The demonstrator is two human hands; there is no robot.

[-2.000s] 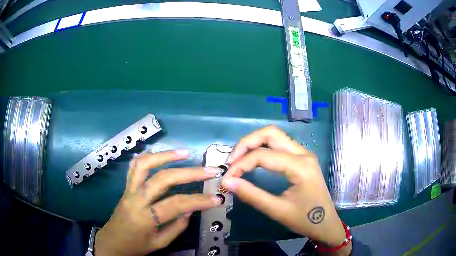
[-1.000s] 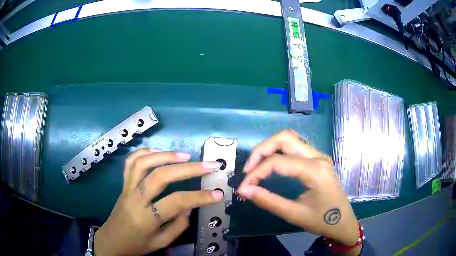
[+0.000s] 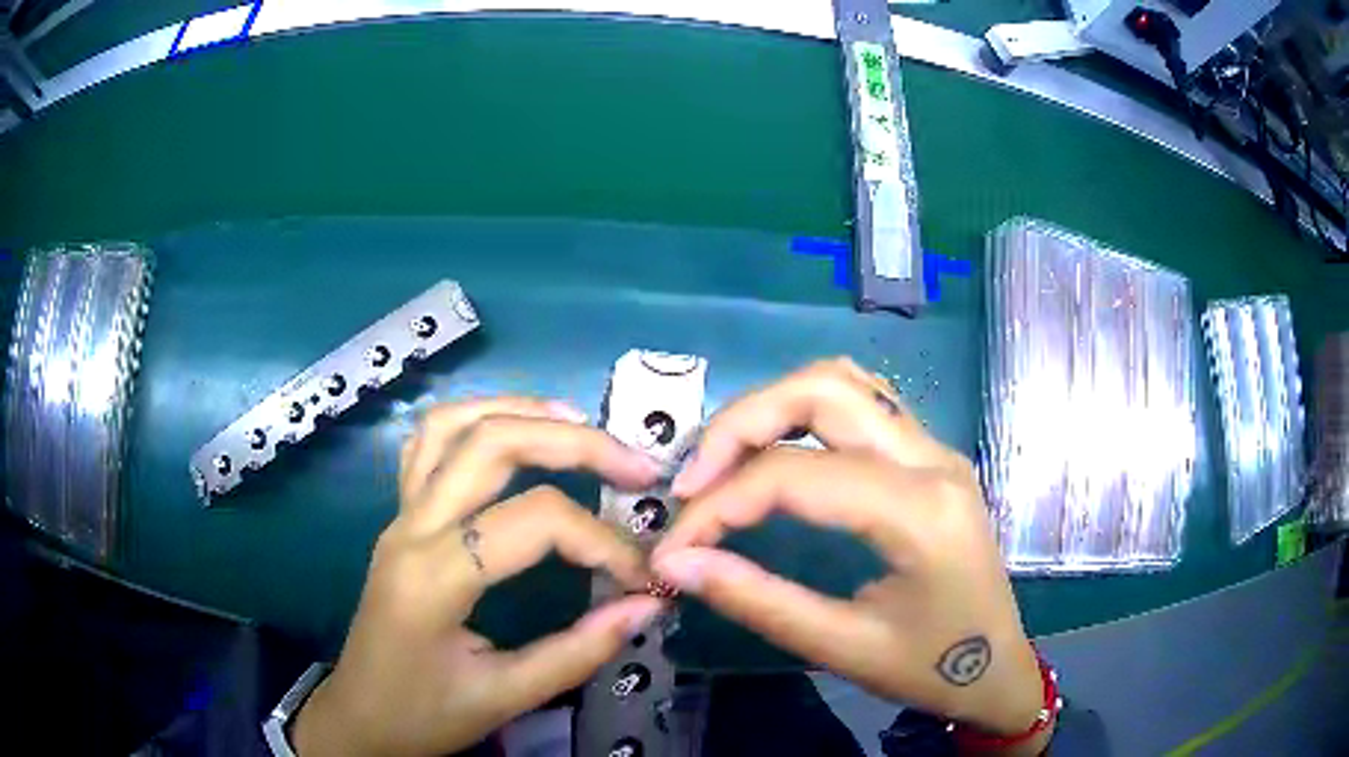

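A grey metal block (image 3: 660, 389) with a row of round dark holes stands lengthwise in front of me, its near end cut off by the picture's edge. Bright pieces show in its visible holes. A tiny copper-coloured part (image 3: 664, 589) is over the block's middle, between the fingertips of both hands. My right hand (image 3: 866, 540) pinches it from the right. My left hand (image 3: 496, 569) has thumb and index tips closed on it from the left. The fingertips hide part of the block beneath. A second holed metal block (image 3: 337, 388) lies slanted at left.
Clear ribbed tray stacks stand at far left (image 3: 77, 399), at right (image 3: 1087, 399) and farther right (image 3: 1255, 414). A labelled grey bar (image 3: 883, 163) lies beyond my right hand, beside blue tape (image 3: 823, 249). Tiny specks lie near its end. A white cabinet with cables is at upper right.
My right hand has come back left over the block. My left fingers have moved from spread along the holes to a pinch at the copper part. The block sits higher in view.
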